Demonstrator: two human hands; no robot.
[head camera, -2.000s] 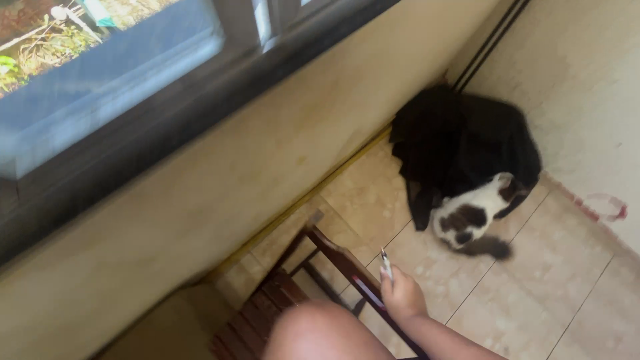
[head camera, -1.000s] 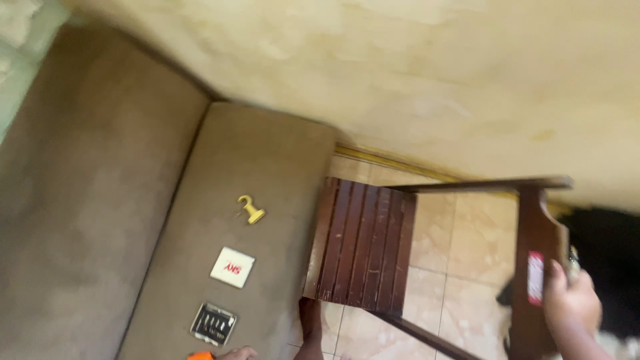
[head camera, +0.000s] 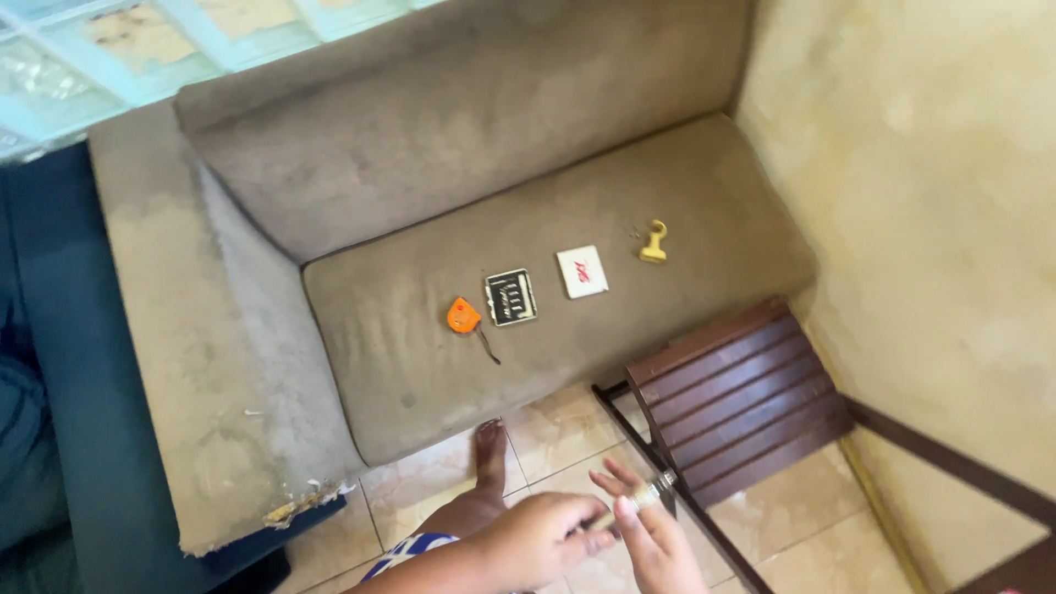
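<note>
My left hand (head camera: 561, 532) has its fingers closed around the lower end of a slim, pale, partly see-through tool (head camera: 648, 495) with a shiny ribbed tip; its exact kind is unclear. My right hand (head camera: 660, 540) holds the same tool higher up, between thumb and fingers. Beyond them, on the brown sofa seat (head camera: 412, 396), an orange tape measure (head camera: 464, 315) with a dark strap lies left of a dark case of small bits (head camera: 511, 297). A white square box (head camera: 582, 271) with red lettering and a yellow hook-shaped piece (head camera: 654, 242) lie farther right, with tiny metal bits beside the hook.
A dark red slatted wooden folding chair (head camera: 742, 404) stands against the sofa's front right, its frame near my right hand. A yellowish wall (head camera: 924, 206) rises at the right. The sofa arm (head camera: 223, 396) is torn at its front corner. My bare foot is on the tiles.
My right hand has moved away from the chair's frame, and both hands are now together on the slim tool. The fingers beside the orange tape measure are no longer there. The view has swung to the sofa.
</note>
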